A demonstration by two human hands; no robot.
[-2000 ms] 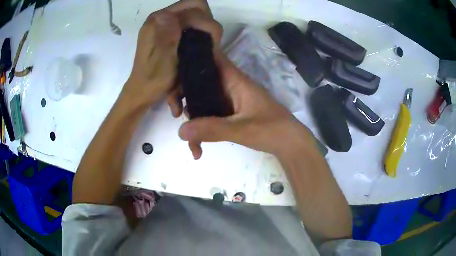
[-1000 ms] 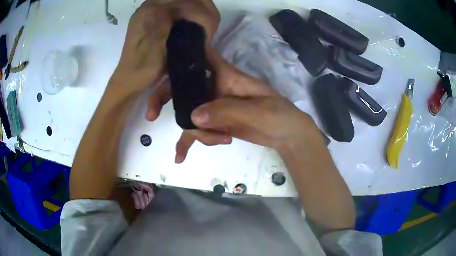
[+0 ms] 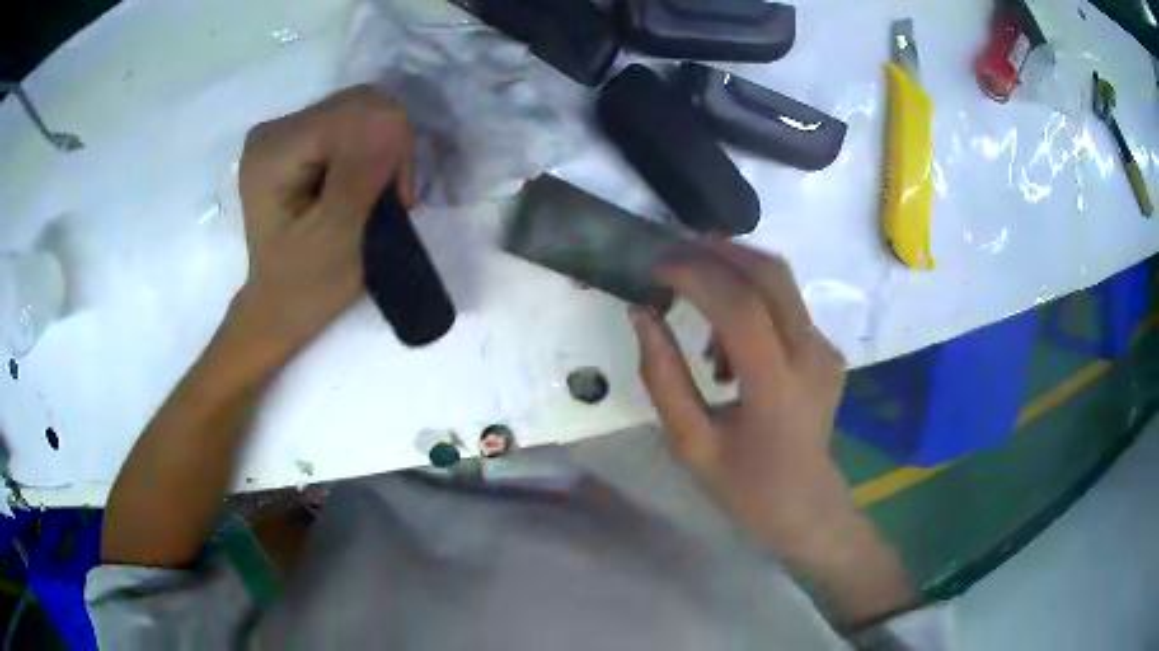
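Note:
My left hand (image 3: 318, 204) is closed around the upper end of a black plastic shell (image 3: 407, 276), whose lower end points down toward me over the white bench. My right hand (image 3: 750, 369) has its thumb and fingers at the right end of a flat grey-green sanding block (image 3: 591, 238). The hand is blurred, but its fingertips are on the block's end. The block lies just below the crumpled whitish cloth or film (image 3: 489, 108). Several black shells, one of them here (image 3: 680, 149), lie grouped beyond the right hand.
A yellow utility knife (image 3: 909, 165) lies at right, with a small red tool (image 3: 1004, 54) beyond it and a thin-handled tool (image 3: 1124, 143) at far right. A clear cup (image 3: 28, 299) is at the left edge. Blue plastic stools (image 3: 934, 394) stand below the bench edge.
My hands have moved apart. The left keeps the shell; the right has let go of it and moved right, onto the sanding block. The view has shifted, so bench items appear further left and higher.

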